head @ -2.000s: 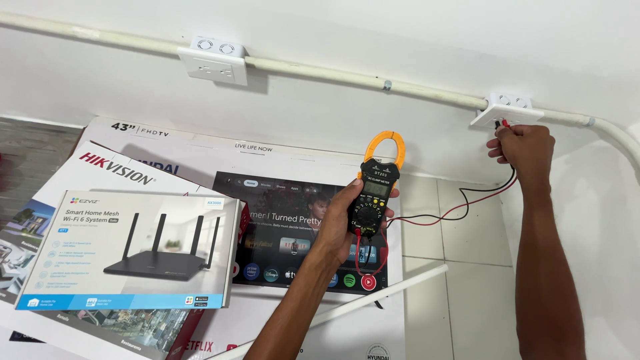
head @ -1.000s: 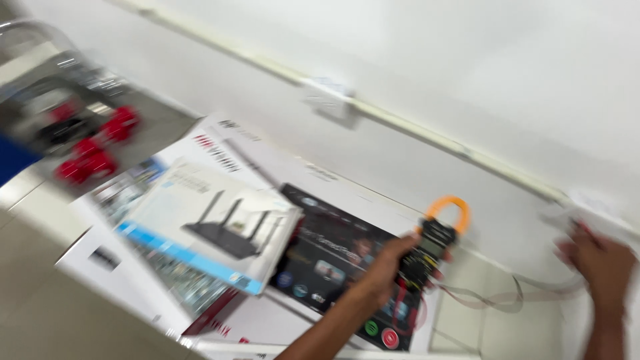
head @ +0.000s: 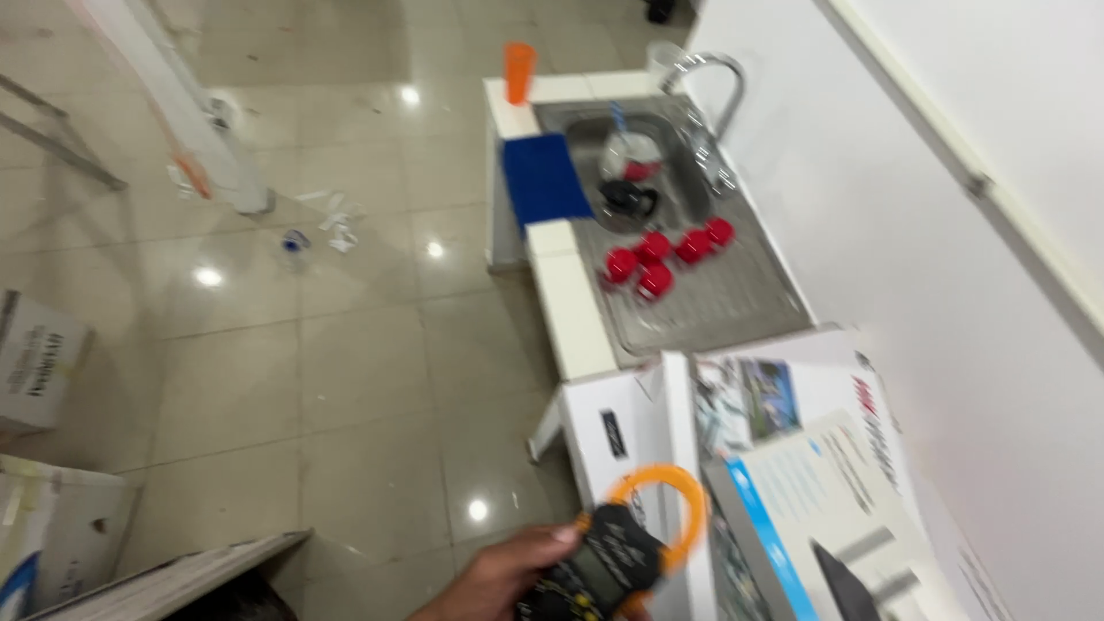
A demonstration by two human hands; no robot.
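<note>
My left hand (head: 517,565) is closed around a black clamp meter (head: 608,561) with an orange jaw, at the lower middle of the view. The thumb lies along the meter's side, and its lower end is cut off by the frame edge. Just right of the meter lies a router box (head: 828,509) with a light blue stripe, on top of a box with red lettering (head: 867,397). My right hand is out of view, and so are the test leads' tips.
Beyond the boxes is a steel sink (head: 724,302) with several red-lidded items (head: 654,280), a blue cloth (head: 545,179), an orange cup (head: 518,73) and a curved faucet (head: 733,86). A white wall (head: 906,233) with conduit runs along the right. Scraps (head: 341,224) and cartons (head: 39,362) are on the tiled floor.
The view has swung far to the left, bringing in the sink and floor. My right hand, earlier at a wall outlet, has left the view. The meter remains in my left hand.
</note>
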